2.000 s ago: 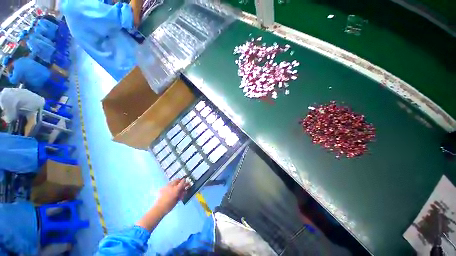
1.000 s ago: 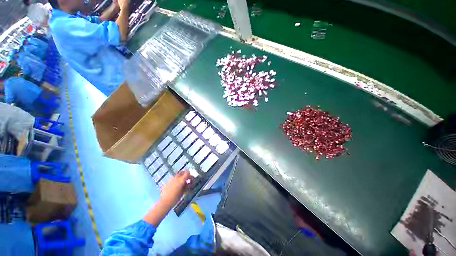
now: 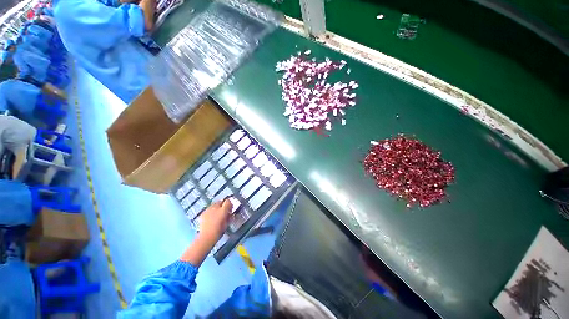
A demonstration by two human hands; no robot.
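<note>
My left hand [image 3: 214,219] reaches down over the board tray [image 3: 219,254], at its lower edge. Its fingers are pinched on a small pale circuit board [image 3: 234,204]; whether the board is clear of the tray cannot be told. The tray holds rows of pale rectangular boards and lies tilted below the bench edge. My right hand is not in view. At the lower right, a thin tool tip shows over short dark pieces [image 3: 531,283] on a pale sheet [image 3: 544,244].
A dark-red pile [image 3: 408,170] and a pink-white pile [image 3: 312,93] lie on the green bench [image 3: 349,146]. Clear plastic trays [image 3: 209,53] overhang an open cardboard box [image 3: 178,156] beside the tray. Part of a fume fan [image 3: 556,192] shows at right. A person in blue [image 3: 103,43] works beyond.
My left hand has moved up and slightly left in the picture, staying over the tray's lower part. The view has shifted a little. The tool at the lower right shows less than before.
</note>
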